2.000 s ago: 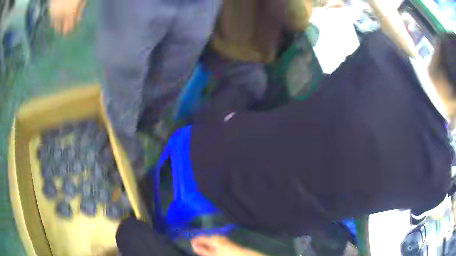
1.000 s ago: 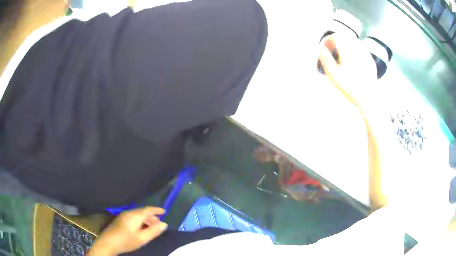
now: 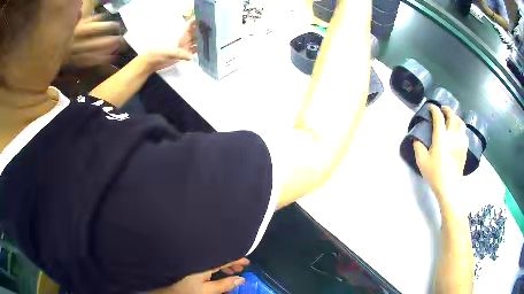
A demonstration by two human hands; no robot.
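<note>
My right hand is at the bench's right side, gripping a dark grey cup-shaped housing lying on its side. Other housings touch or stand close beside it, including an open one just beyond. My left hand is low at the bottom edge, partly hidden by a neighbour's dark sleeve. Its fingers are apart and nothing shows in it. More housings, one with a centre boss, stand further up the white bench top.
A neighbour in a dark shirt leans across the left, one arm over the bench, the other hand by a pale box. Another blurred hand is upper left. Small black fittings lie right. A blue stool is below.
The view has swung along the bench, showing more housings, the pale box and the neighbour's upper body. My right hand is still at housings; my left hand stays low and is now partly covered.
</note>
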